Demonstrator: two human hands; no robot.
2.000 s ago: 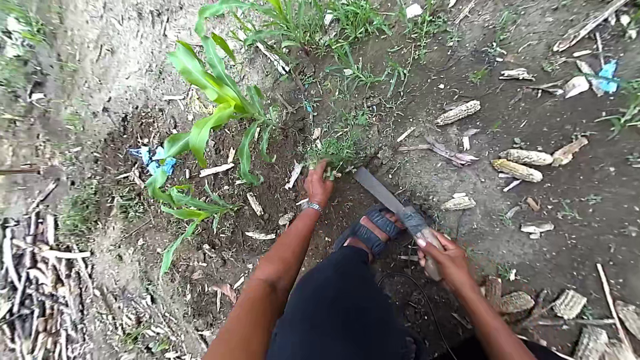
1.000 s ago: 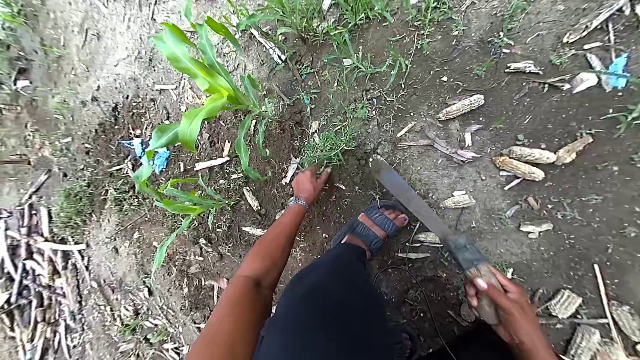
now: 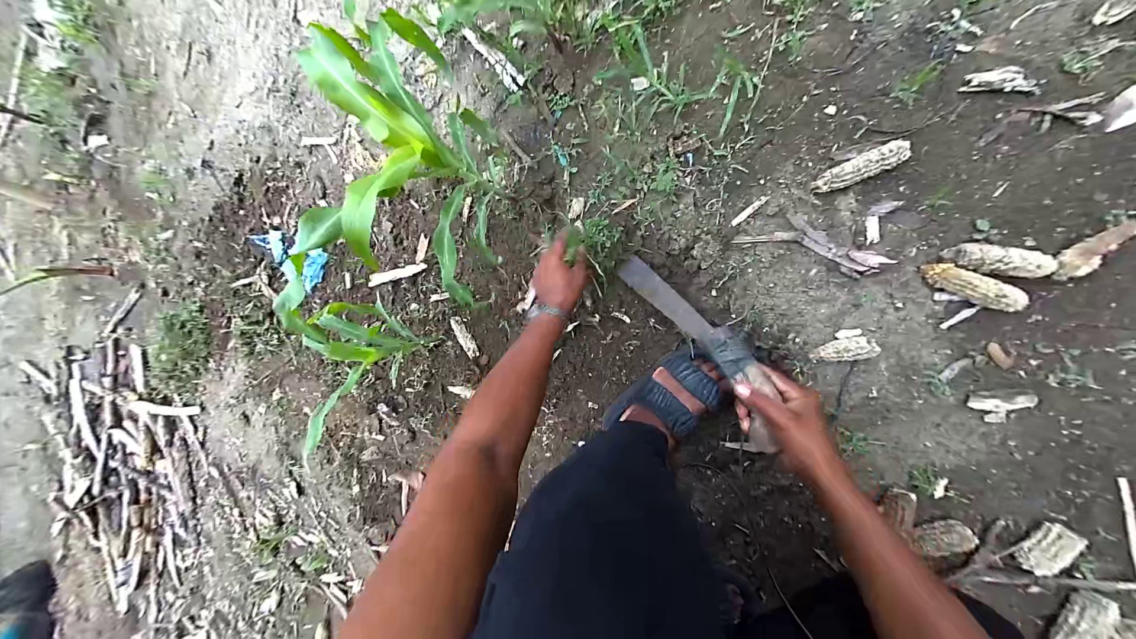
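Observation:
My left hand [image 3: 561, 277], with a band at the wrist, has its fingers closed on a tuft of small green weeds [image 3: 601, 235] rooted in the soil. My right hand [image 3: 785, 413] grips the wrapped handle of a machete [image 3: 666, 295]. The blade points up and left, its blunt tip just right of the weeds and close to the ground. Young maize plants [image 3: 390, 169] stand left of my left hand. My sandalled foot [image 3: 679, 390] is beneath the machete's handle end.
Dry maize cobs [image 3: 861, 166] and husk scraps lie on the soil at the right. Blue plastic scraps [image 3: 312, 268] lie beside the maize. A pile of sticks [image 3: 133, 461] is at the lower left, with a dark shoe [image 3: 27, 599] at the left corner. Grass grows along the top.
One second ago the machete was farther right and lower, away from the weeds; its tip is now back near them. My left hand has moved slightly up, onto the weeds.

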